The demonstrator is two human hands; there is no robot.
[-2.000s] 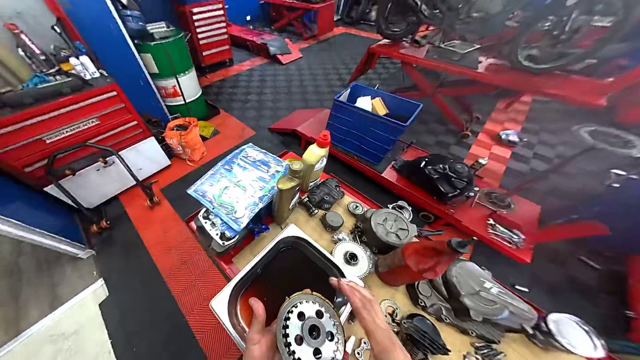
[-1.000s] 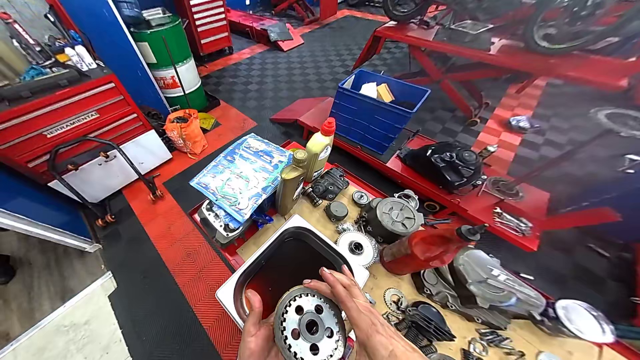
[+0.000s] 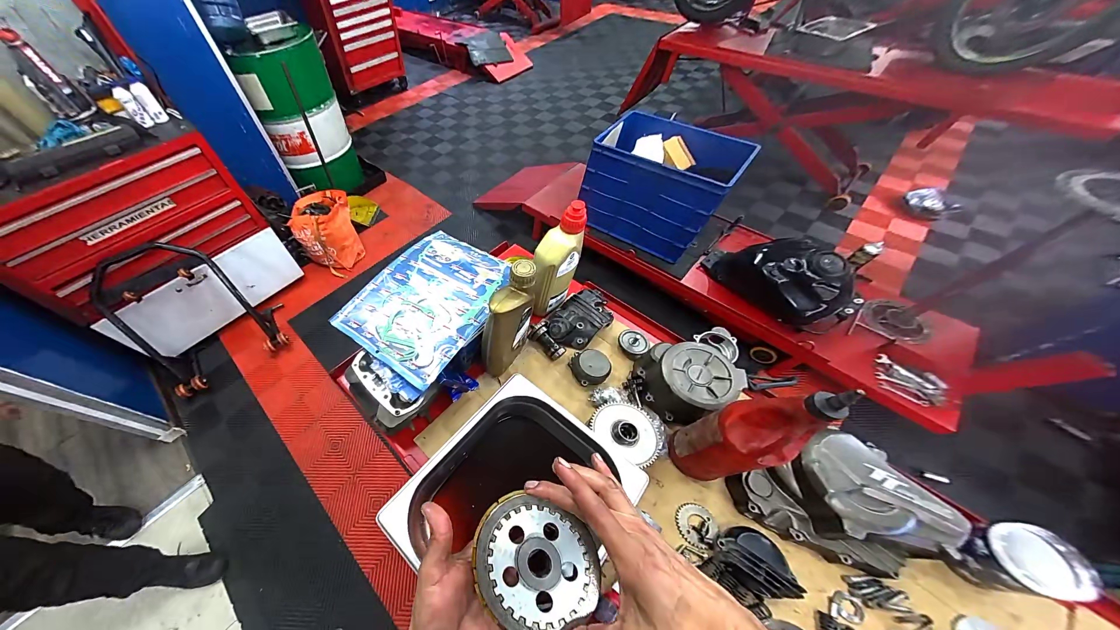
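A round metal clutch hub with plates (image 3: 538,560) is held upright between my two hands at the bottom centre, its toothed, holed face toward me. My left hand (image 3: 448,573) grips its left edge, thumb raised. Along the upper right edge lies my right hand (image 3: 626,542), fingers extended and touching the rim. Behind them sits a white-rimmed tray (image 3: 516,389) with dark reddish liquid. A toothed gear (image 3: 627,433) rests at the tray's right corner. Beyond the tray stand a gold oil bottle (image 3: 509,319) and a yellowish bottle with a red cap (image 3: 558,258).
A red squeeze bottle (image 3: 748,437), engine covers (image 3: 857,490), a small sprocket (image 3: 696,525) and bolts crowd the bench's right side. A gasket pack (image 3: 424,306) lies back left. Farther off are a blue crate (image 3: 669,188) and red lift. A person's legs (image 3: 87,534) show at far left.
The clutch hub, lower and partly cut off by the frame edge before, now shows more of its face. My right hand's fingers have shifted onto its rim. A person's legs have come into view at left.
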